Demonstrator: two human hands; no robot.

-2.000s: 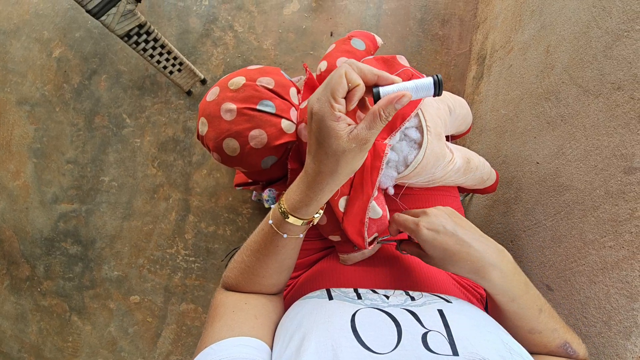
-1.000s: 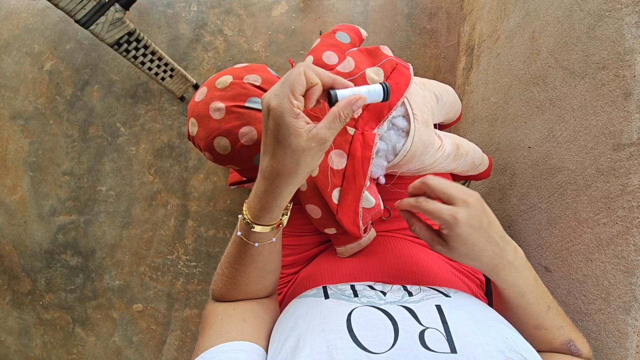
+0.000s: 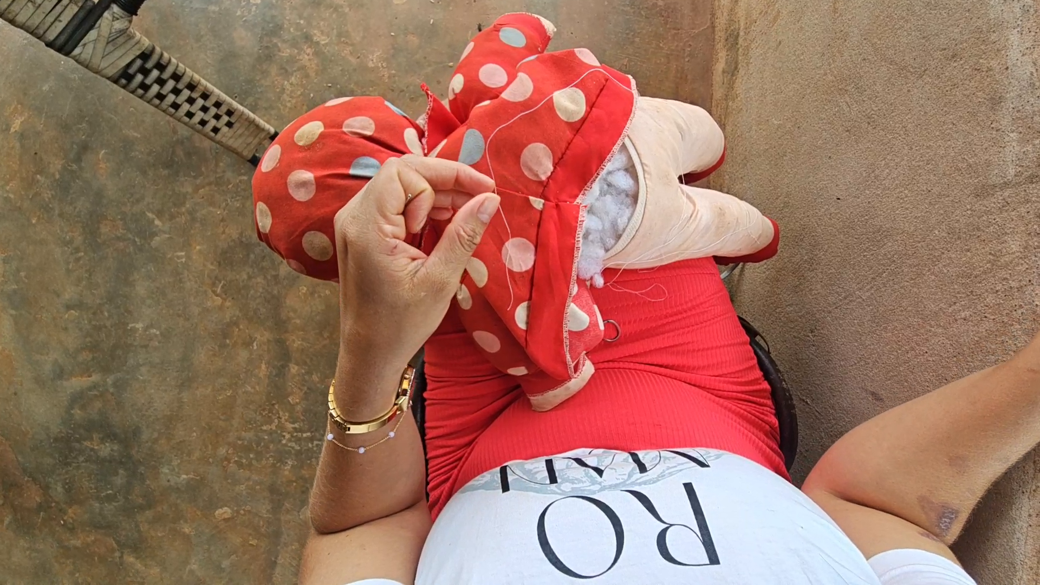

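Observation:
My left hand (image 3: pixel 414 236) is over the cloth doll's polka-dot dress (image 3: pixel 536 162), thumb and forefinger pinched on a fine white thread (image 3: pixel 505 219). That thread loops over the dress. The doll lies across the lap, its round dotted head (image 3: pixel 313 187) to the left and its pale cloth legs (image 3: pixel 691 211) to the right. White stuffing (image 3: pixel 608 207) shows through an opening between the dress hem and the pale body. Loose thread (image 3: pixel 642 288) trails below the legs. Only my right forearm shows at the right edge; the hand is out of view.
A woven-strap frame (image 3: pixel 175 89) of some furniture reaches in from the upper left over the stained floor (image 3: pixel 146 325). A rough tan wall or ledge (image 3: pixel 877 203) runs along the right. A small metal ring (image 3: pixel 612 331) rests on the red skirt (image 3: pixel 650 357).
The spool of white thread that my left hand held is no longer in view. My right hand has moved from beside the doll out past the right edge.

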